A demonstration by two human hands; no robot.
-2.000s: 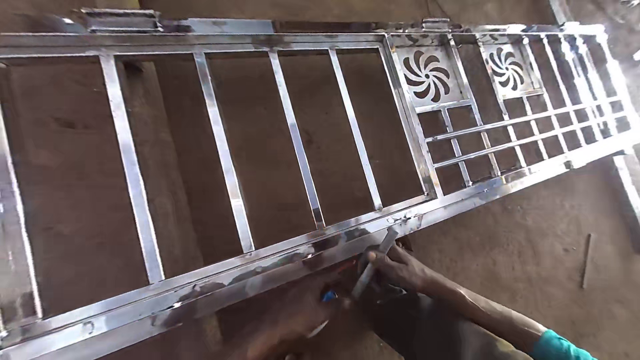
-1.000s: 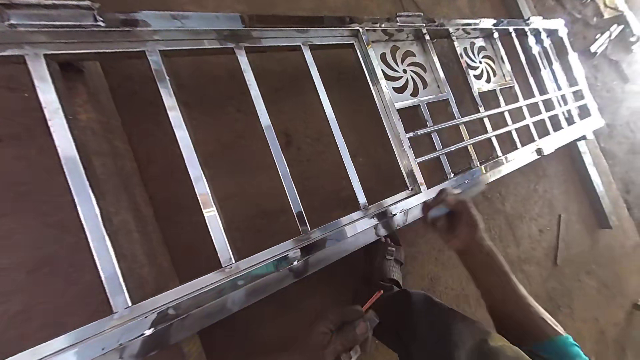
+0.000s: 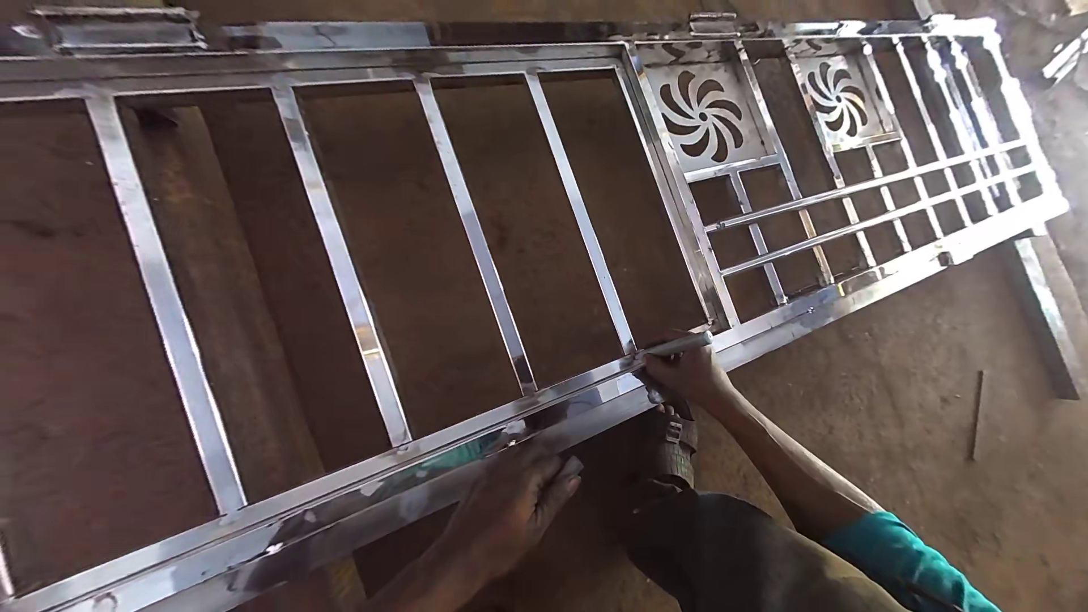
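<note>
A long, shiny metal frame (image 3: 501, 425) with crossbars lies across the view, with two pinwheel-cut square panels (image 3: 702, 115) at its right part. My right hand (image 3: 684, 374) grips a thin, light-coloured marker-like stick (image 3: 680, 344) at the frame's near rail, by the foot of a crossbar. Lower and to the left, my left hand (image 3: 518, 493) is at the near edge of the same rail, fingers curled, with a small greyish piece showing at its fingertips. What that piece is I cannot tell.
Under the frame runs a long brown beam (image 3: 212, 280). A metal bar (image 3: 1047, 314) juts out on the ground at the right, and a thin rod (image 3: 976, 416) lies nearer. My sandalled foot (image 3: 676, 450) is just below the near rail. Metal pieces lie at top right.
My left hand has moved up to the near rail from below it. My right hand has moved left along the rail, to the left of the divider between the crossbars and the panels.
</note>
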